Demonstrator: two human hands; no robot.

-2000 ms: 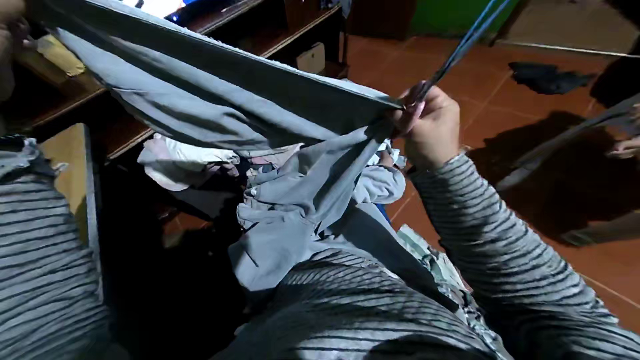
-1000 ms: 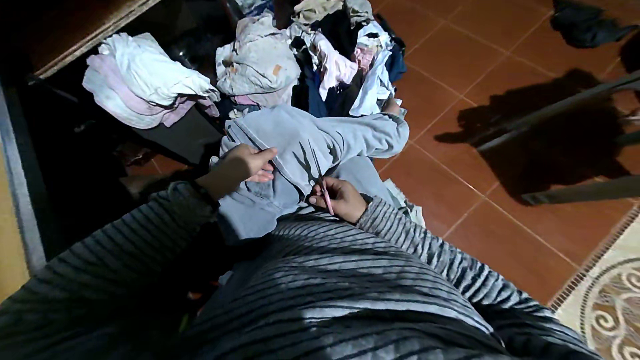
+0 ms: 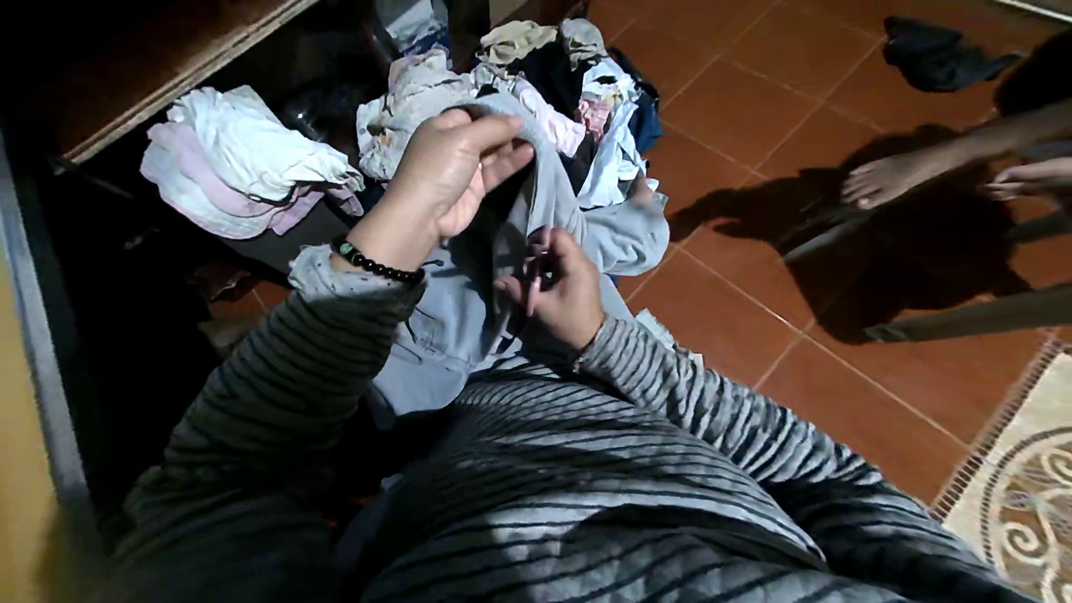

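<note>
A light grey cloth garment [image 3: 444,310] lies over my lap, and part of it is raised between my hands. My left hand [image 3: 456,167] pinches the raised edge of the grey fabric between thumb and fingers. Lower and to the right, my right hand [image 3: 565,289] has its fingers around the pink handles of a pair of scissors [image 3: 533,285]. The scissors are beside the fabric; their blades are mostly hidden, so whether they touch the cloth cannot be told.
A pile of mixed clothes [image 3: 419,92] lies beyond the garment. Folded white and pink cloths [image 3: 251,167] sit at the left, below a wooden shelf [image 3: 184,75]. Another person's bare feet [image 3: 879,180] are on the right. A black cloth [image 3: 942,54] and patterned rug [image 3: 1022,502] lie on the tiled floor.
The grey fabric, stretched wide between my hands two seconds ago, was lying lower one second ago. Since then my left hand has lifted a fold of it. The view has tilted down since the first frame.
</note>
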